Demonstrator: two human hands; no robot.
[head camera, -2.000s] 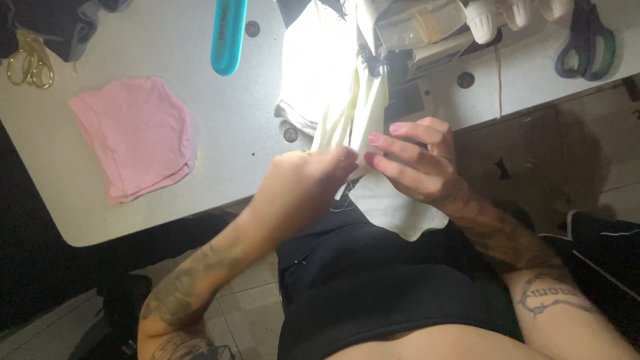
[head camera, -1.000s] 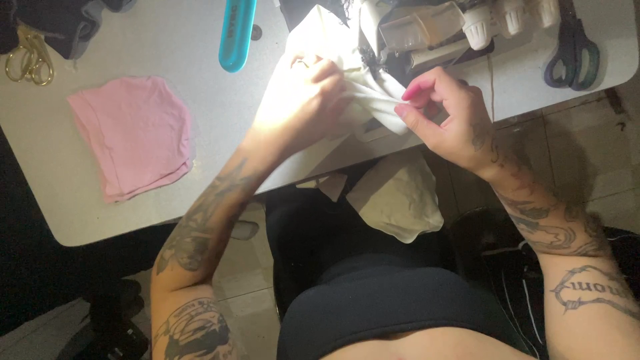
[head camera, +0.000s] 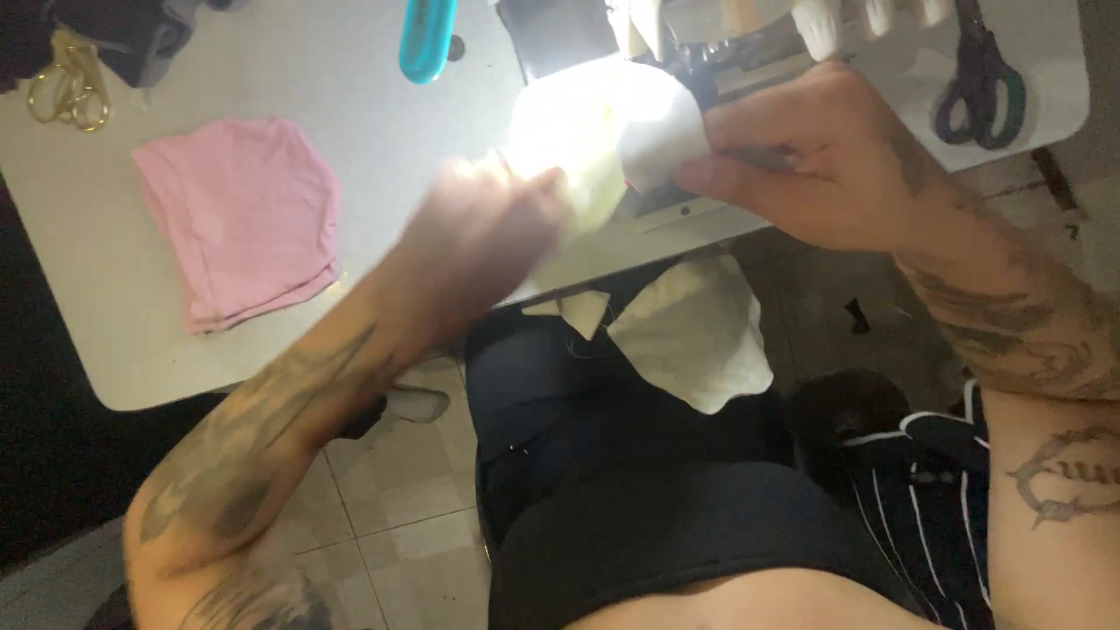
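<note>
My left hand (head camera: 494, 227), blurred, grips the left side of a pale fabric piece (head camera: 604, 131) under a bright light that washes out its detail. Between the thumb and fingers of my right hand (head camera: 805, 157) is the right side of the same fabric. Both hands are over the front edge of the table. Below them, a separate cream fabric piece (head camera: 696, 337) lies over my lap, with a small cream scrap (head camera: 582, 312) beside it.
The white table (head camera: 385, 175) bears folded pink fabric (head camera: 249, 223), gold-handled scissors (head camera: 70, 92) by dark cloth (head camera: 144, 35), a turquoise tool or case (head camera: 428, 39), dark-handled scissors (head camera: 980, 96) and several white thread cones or spools (head camera: 818, 26). Part of a machine (head camera: 560, 35) stands behind the fabric.
The pale fabric, bunched in narrow folds two seconds ago, is now spread broader between my hands. My right hand has moved up and right from where it was then.
</note>
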